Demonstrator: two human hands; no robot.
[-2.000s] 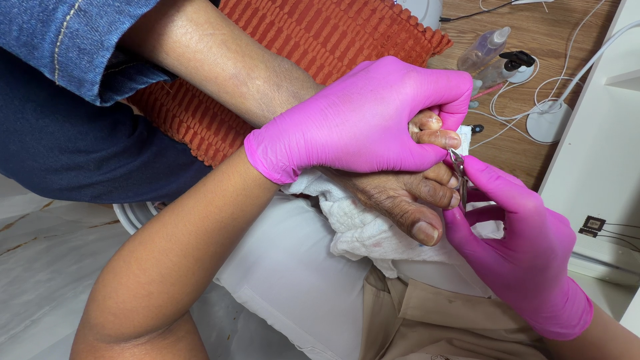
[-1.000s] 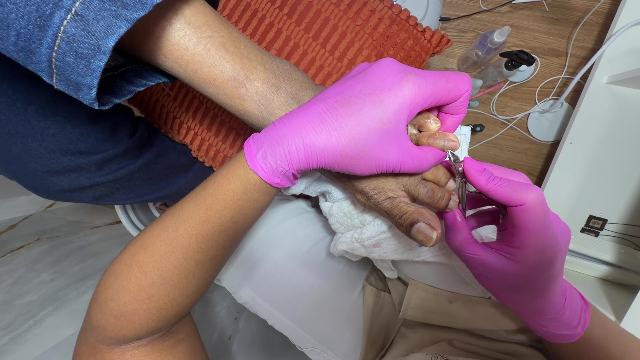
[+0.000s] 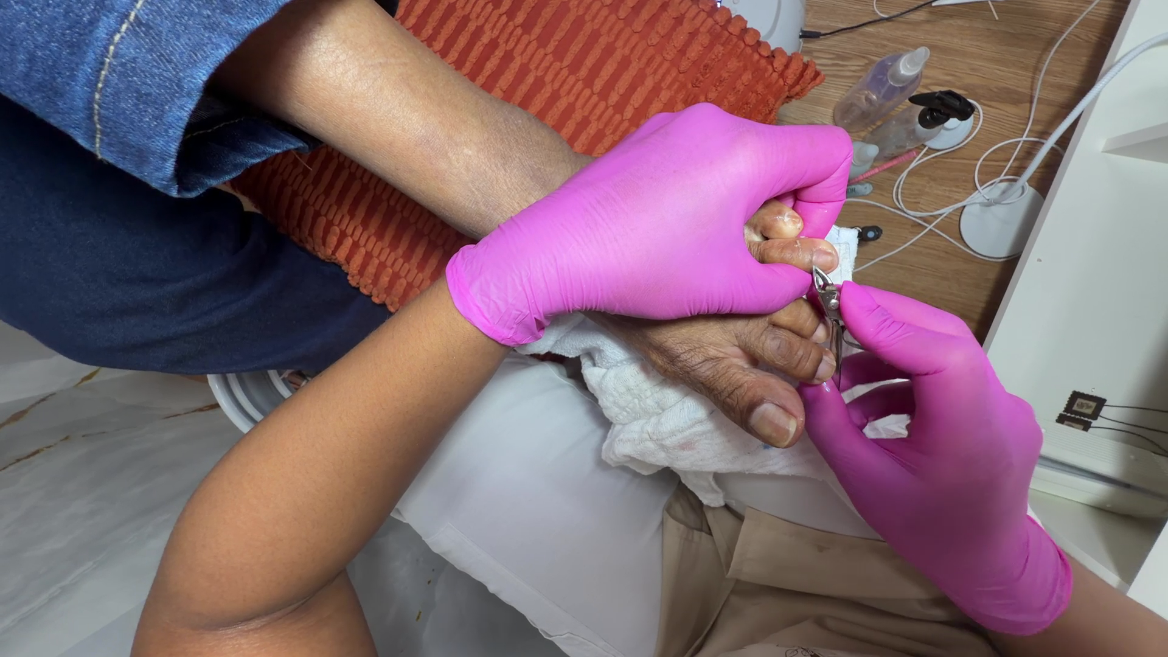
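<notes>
Another person's bare foot (image 3: 707,360) rests on a white towel (image 3: 639,415) over my lap. My left hand (image 3: 652,224), in a pink glove, lies across the top of the foot, its thumb and fingers closed around the smaller toes. In my right hand (image 3: 922,411), gloved alike, are metal cuticle nippers (image 3: 829,301), held between thumb and fingers. Their jaws point at the tip of a small toe (image 3: 796,254), close beside my left thumb. Whether the jaws touch the nail is too small to tell. My left fingertips are partly hidden behind the toes.
An orange textured cushion (image 3: 584,68) lies under the person's lower leg. Plastic bottles (image 3: 881,89), white cables and a round white base (image 3: 1001,219) are on the wooden surface at the upper right. A white shelf unit (image 3: 1058,301) borders the right side. A denim trouser leg (image 3: 137,82) fills the upper left.
</notes>
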